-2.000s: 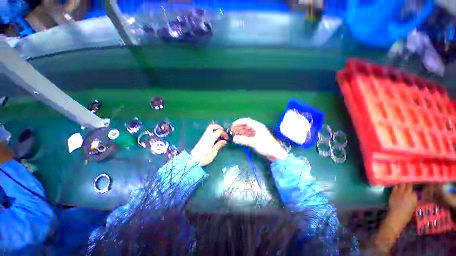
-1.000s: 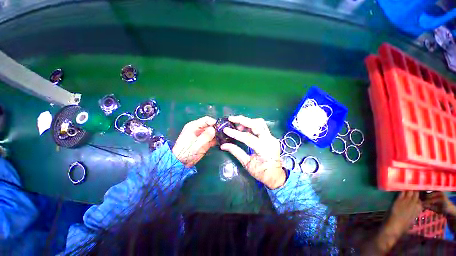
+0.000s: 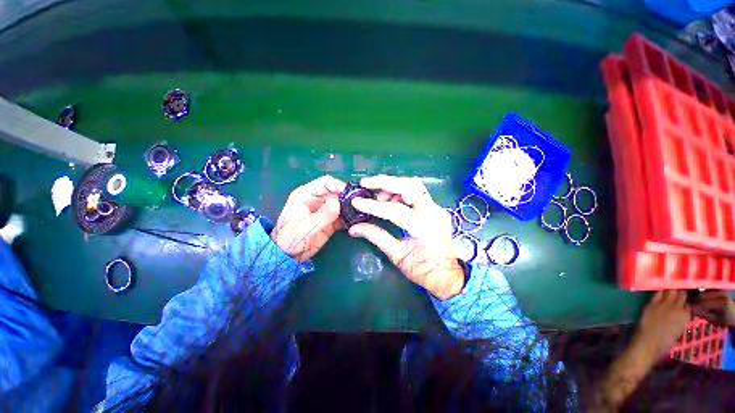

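Observation:
A dark, shiny round body, likely a watch case (image 3: 352, 206), is held upright between my two hands at the centre of the head view. My left hand (image 3: 308, 219) grips its left edge between thumb and fingers. My right hand (image 3: 409, 231) grips its right side, with fingers over the front and the thumb below. Part of the body is hidden by my fingers. A blue box (image 3: 554, 163) with a heap of thin white rings (image 3: 508, 172) stands to the right. Open metal rings (image 3: 502, 250) lie beside and below the box.
Several dark round bodies (image 3: 218, 206) lie at left. A black dish (image 3: 90, 219) holds small pieces beside a metal post (image 3: 60, 139). A single ring (image 3: 118, 275) lies at front left. Stacked red trays (image 3: 685, 161) stand at right, with another person's arm (image 3: 645, 339) below them.
The view has shifted, so the bench and its items appear moved. My hands stay together on the dark body, and its face and rim show more than two seconds ago.

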